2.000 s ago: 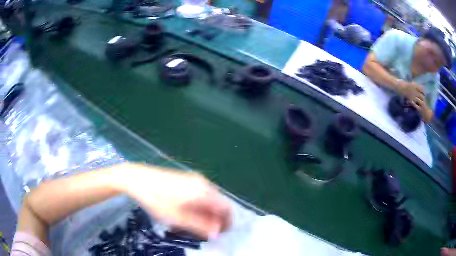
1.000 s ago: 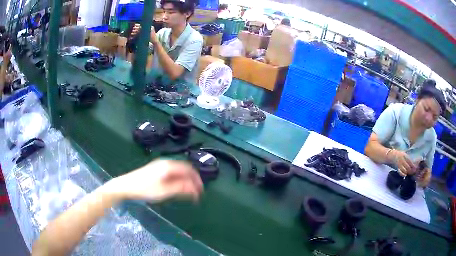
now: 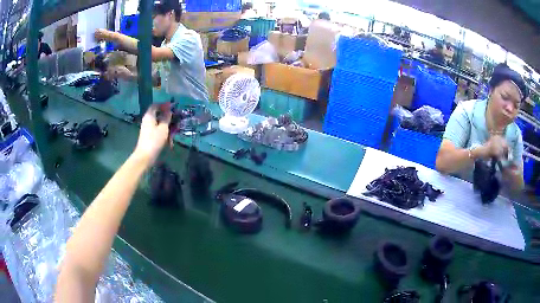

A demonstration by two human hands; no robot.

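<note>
My left hand [image 3: 155, 129] is stretched out over the far side of the green belt, at the upper left. Dark pieces show at its blurred fingertips, and I cannot tell whether it grips them or only overlaps the pile behind. Blurred black ear cups [image 3: 166, 184] lie below and right of the hand. A headphone assembly [image 3: 241, 214] with a pale label and a curved black headband [image 3: 269, 198] lies further right on the belt. My right hand is out of the picture.
A green post [image 3: 145, 59] stands just behind my hand. A white fan [image 3: 238, 97] and bagged parts [image 3: 278, 135] sit on the far bench. More ear cups [image 3: 340, 214] lie rightward. Two people work opposite. Clear plastic bags [image 3: 44, 237] lie near left.
The view has tilted up from the near work sheet. My left hand has moved from above the near side of the belt forward and left to its far side.
</note>
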